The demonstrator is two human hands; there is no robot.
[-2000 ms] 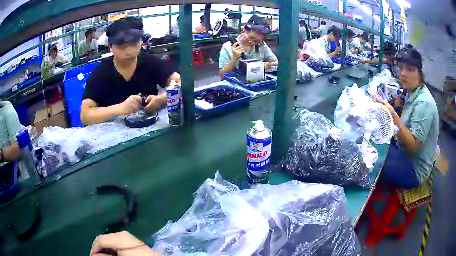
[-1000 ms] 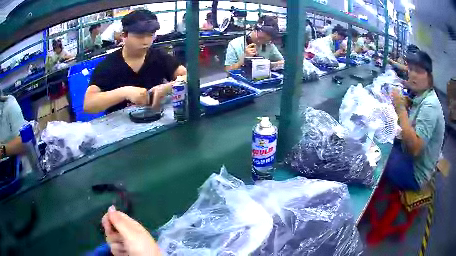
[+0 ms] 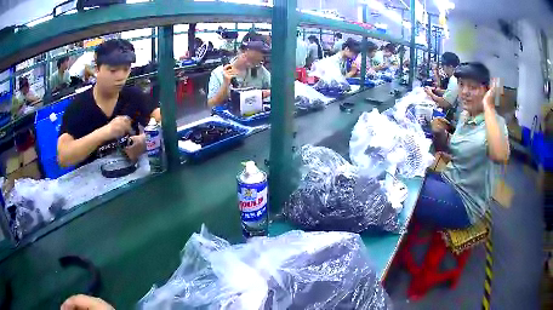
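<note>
My right hand [image 3: 86, 303] shows only as a small part at the bottom left edge. The rest is cut off, so I cannot see what its fingers hold. My left hand is not in view. A black curved band [image 3: 86, 270] lies on the green belt [image 3: 176, 212] just beyond my hand. Another dark curved piece [image 3: 6, 295] is cut off at the left edge. A large clear crinkled bag [image 3: 273, 275] with a pale arc and grey contents lies nearest in front, right of my hand.
A blue and white spray can [image 3: 252, 203] stands beyond the bag, beside a green post [image 3: 282, 103]. A bag of dark parts [image 3: 339, 197] lies further right. Across the belt are a blue tray [image 3: 209, 150], another spray can [image 3: 153, 145] and people working. A person [image 3: 476, 145] sits at right.
The view has turned right, so the scene sits further left. My right hand, raised with fingertips showing a second ago, is now mostly out of frame. The person at right has raised a hand beside the head.
</note>
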